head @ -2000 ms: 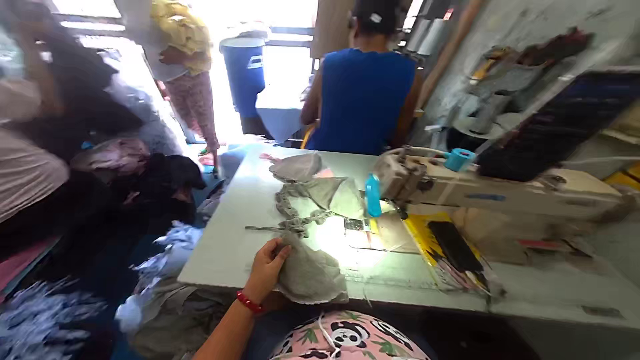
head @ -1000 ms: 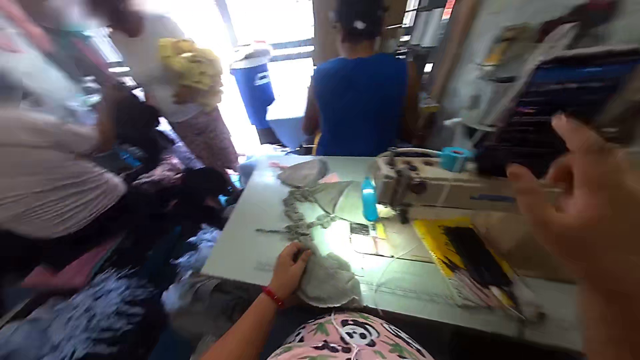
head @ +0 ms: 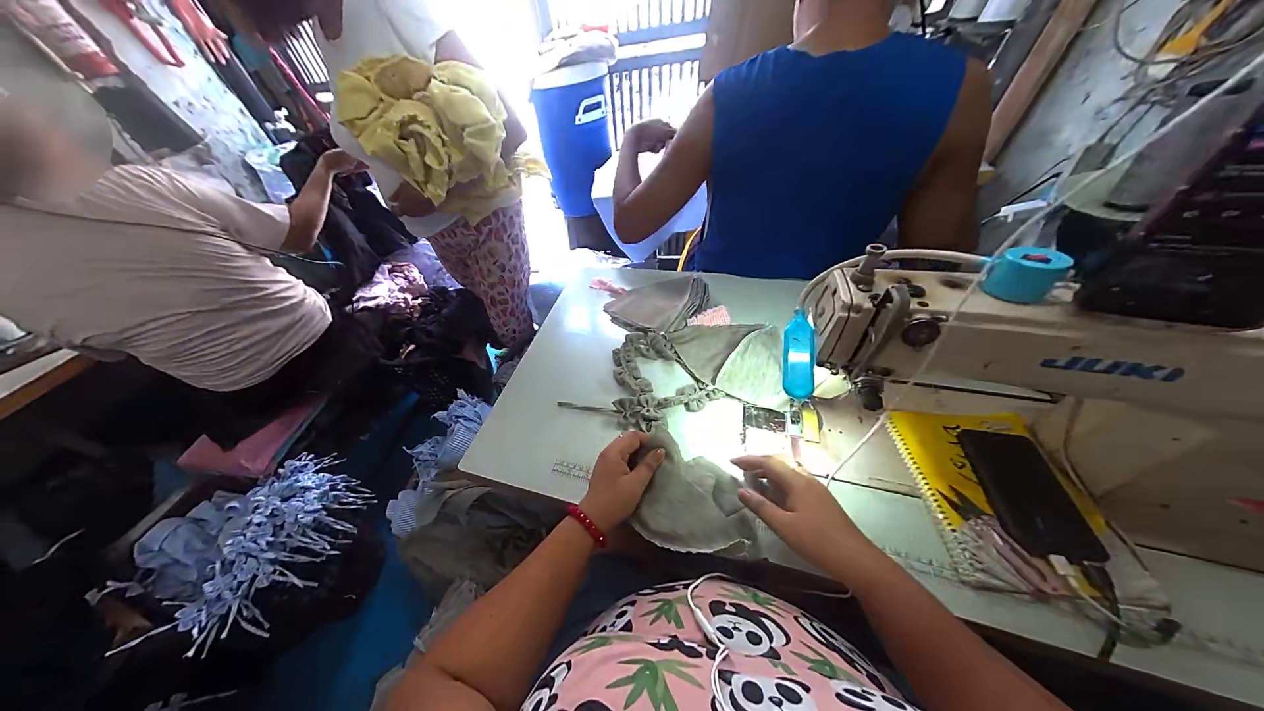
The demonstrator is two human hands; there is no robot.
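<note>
A grey-green fabric piece point(head: 691, 502) lies at the near edge of the sewing table. My left hand point(head: 624, 481) pinches its upper left corner between thumb and fingers. At its right side my right hand point(head: 790, 504) has its fingers curved and apart; whether they touch the cloth is hard to tell. Beyond them lie a ruffled grey-green strip point(head: 642, 380) and triangular fabric pieces point(head: 716, 351), which reach toward the lit needle area of a Juki sewing machine point(head: 987, 346). A stack of grey cut pieces point(head: 660, 302) rests farther back.
Right of my hands, a black phone point(head: 1032, 494) with a cable lies on a yellow notebook point(head: 913, 449). A blue tape roll point(head: 1027, 274) sits on the machine. A person in blue point(head: 839, 158) sits ahead; two people are at the left, near heaps of cloth point(head: 257, 553).
My right hand has come down from beside the dark screen at the right to the fabric piece. My left hand stays at the cloth. The person holding yellow fabric is now more upright in view.
</note>
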